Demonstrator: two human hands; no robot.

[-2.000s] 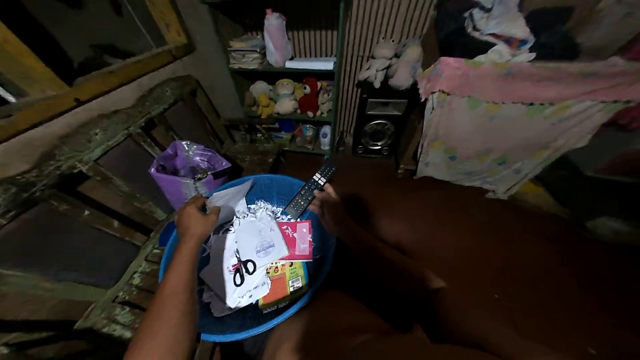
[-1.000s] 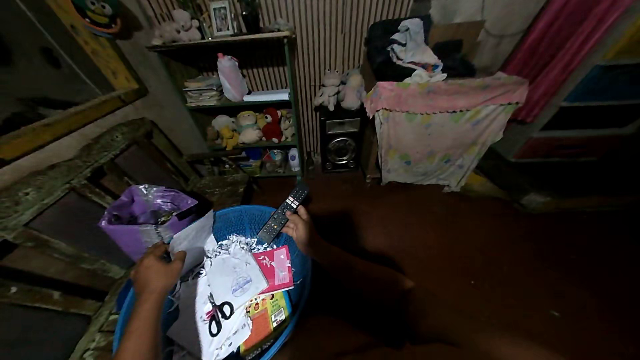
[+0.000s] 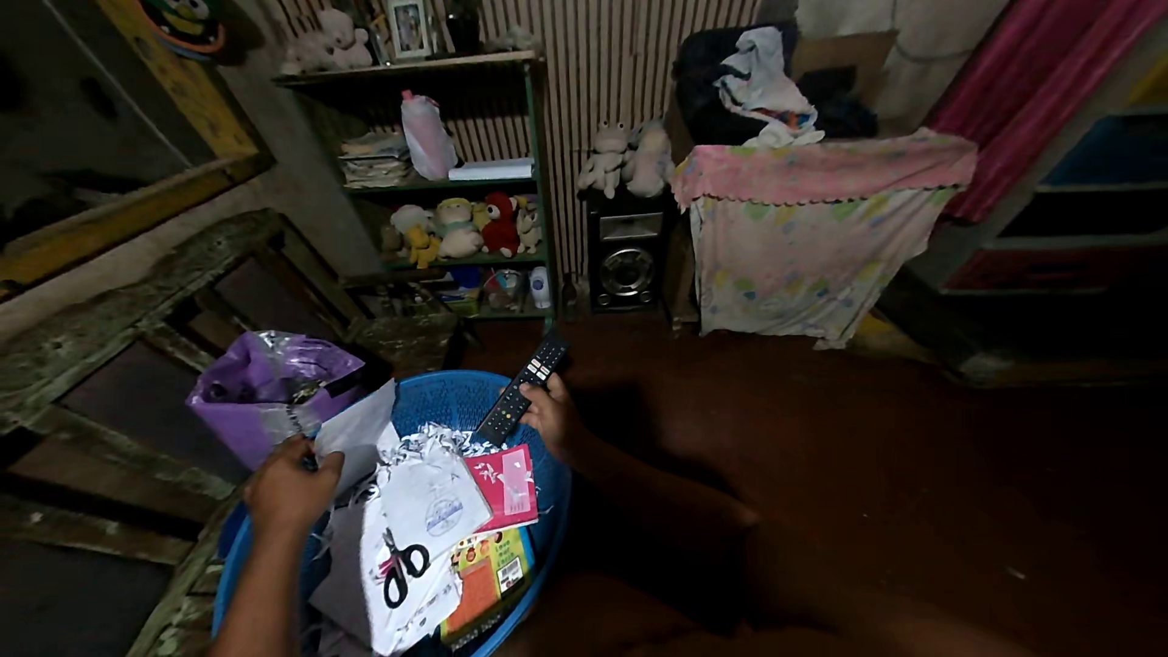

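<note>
My right hand grips a black remote control over the far right part of a blue plastic basket. At the basket's left side, my left hand holds a white sheet of paper and something small and dark. Black-handled scissors lie on white papers inside. Around them are shredded paper strips, a pink-red booklet and a yellow and orange packet. A purple bag with silvery tape stands just beyond my left hand.
A worn wooden bench runs along the left wall. Ahead stand a shelf with stuffed toys, a black speaker and a cloth-draped piece of furniture. The dark red floor extends to the right.
The view has tilted up and shifted right since two seconds ago. Both hands keep their holds, the right on the remote control and the left on the paper.
</note>
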